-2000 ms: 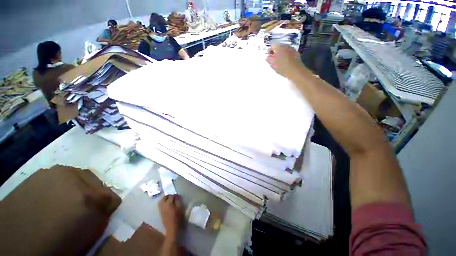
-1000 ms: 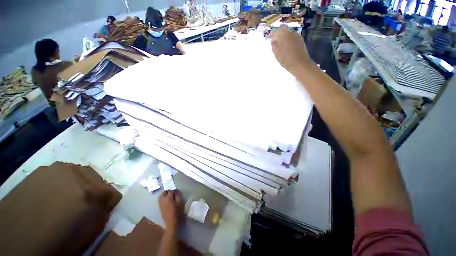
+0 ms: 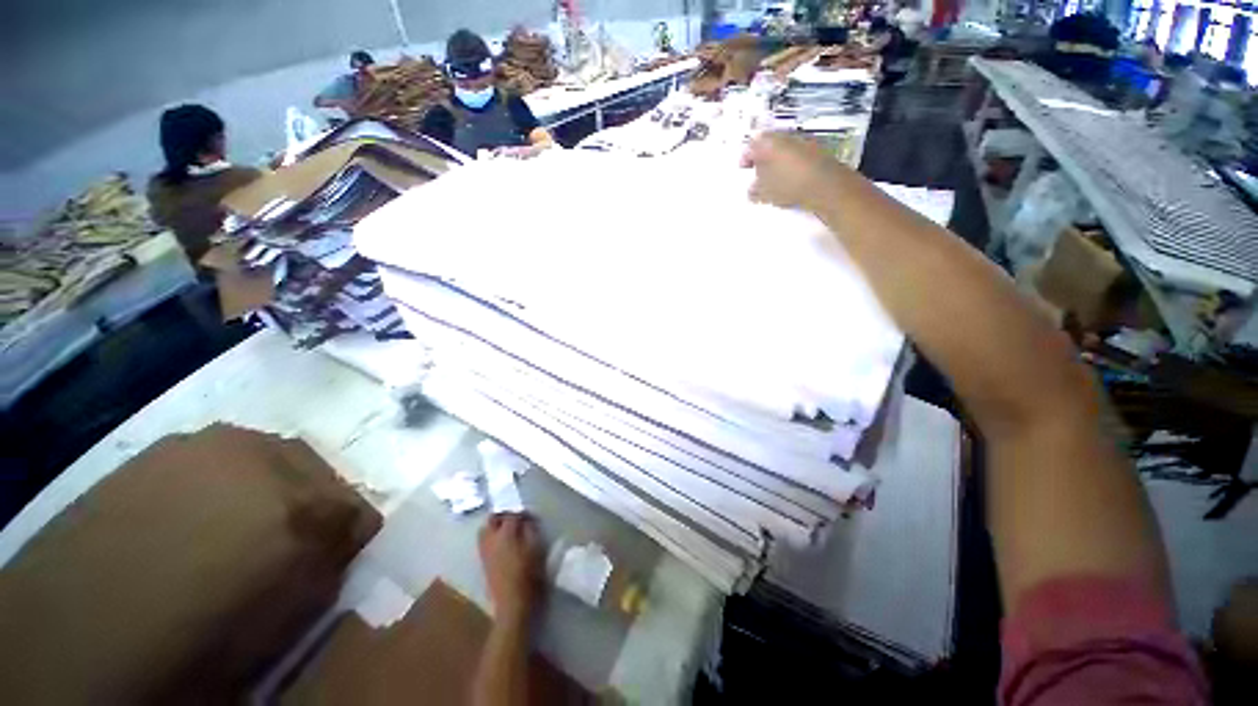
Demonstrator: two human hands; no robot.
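A tall stack of white sheets (image 3: 621, 262) with dark lines between its layers stands in front of me. My right hand (image 3: 786, 173) is at the stack's far edge, its fingers curled on the top white sheet. My left hand (image 3: 512, 559) is low on the worktable, its fingertips at the near end of a small white piece (image 3: 500, 476); whether it grips the piece is unclear. Small white scraps (image 3: 458, 491) lie left of that piece, and another white piece (image 3: 584, 571) lies to the right of the hand. Brown panels (image 3: 166, 552) lie at the left.
A heap of layered brown and white pieces (image 3: 331, 228) stands behind at the left. A lower flat stack (image 3: 883, 552) is right of the tall one. People (image 3: 476, 111) are at tables beyond. A long table (image 3: 1145, 179) with striped layers runs along the right.
The whole view has shifted, so things appear farther right. A white corner now shows to the right of my right forearm. My left hand stays by the small white piece.
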